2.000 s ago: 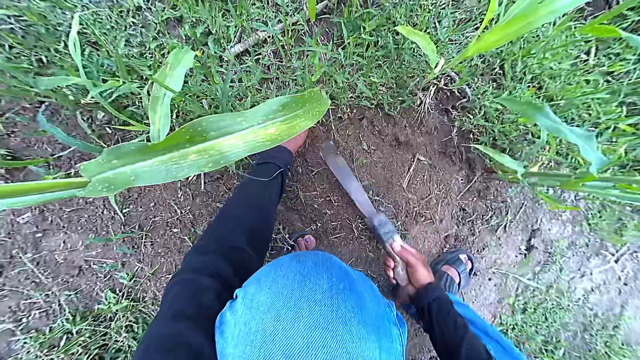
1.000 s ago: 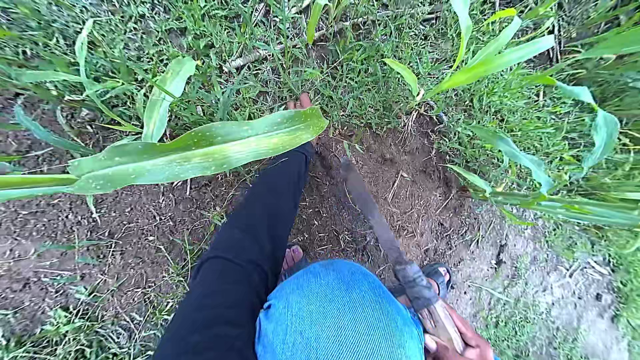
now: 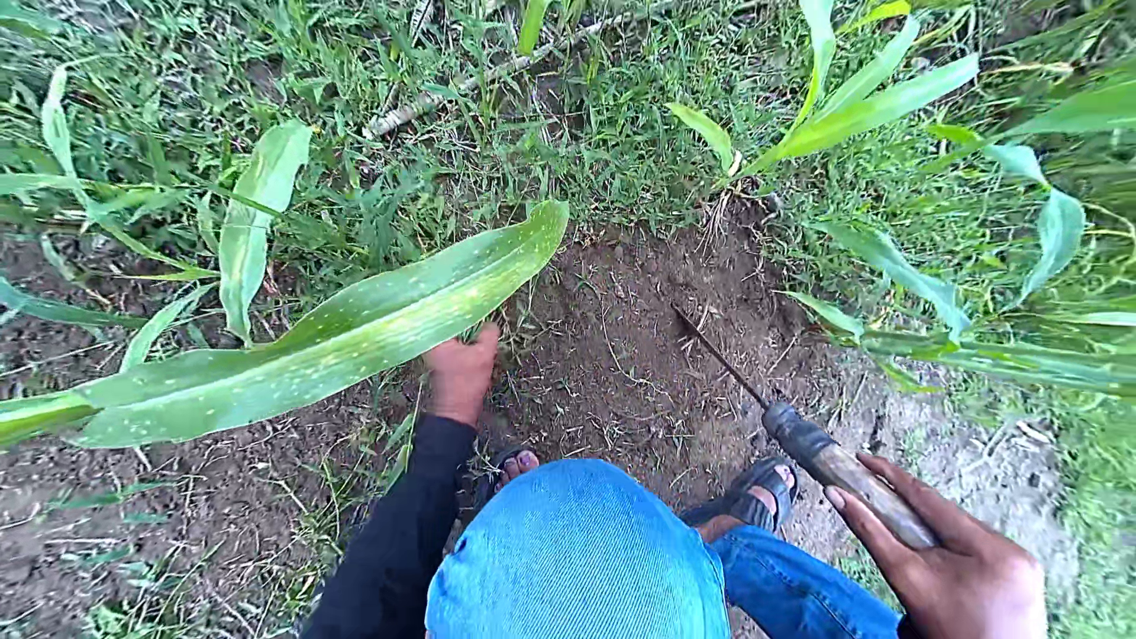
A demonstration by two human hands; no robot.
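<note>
My right hand [image 3: 945, 541], at the lower right, grips the wooden handle [image 3: 848, 475] of a bladed hand tool. Its dark metal blade [image 3: 721, 362] is seen nearly edge-on over bare soil, pointing up and left. My left hand [image 3: 461, 373], in a dark sleeve, is low over the ground at the edge of the weeds, left of the bare patch. A long, speckled maize leaf [image 3: 328, 346] partly covers its fingers, so whether they hold anything is hidden. Some small weeds are beside the hand.
A young maize plant [image 3: 781, 155] stands at the upper right, with more leaves [image 3: 1021, 359] below it. Low grass and weeds [image 3: 603, 151] cover the ground ahead. A dry stalk [image 3: 426, 105] lies among them. My sandalled feet [image 3: 763, 497] flank the bare soil near my denim-covered knee [image 3: 581, 559].
My left hand has come back from the grass ahead to beside the bare soil, nearer my feet. The tool has turned from showing its blade's flat side to nearly edge-on.
</note>
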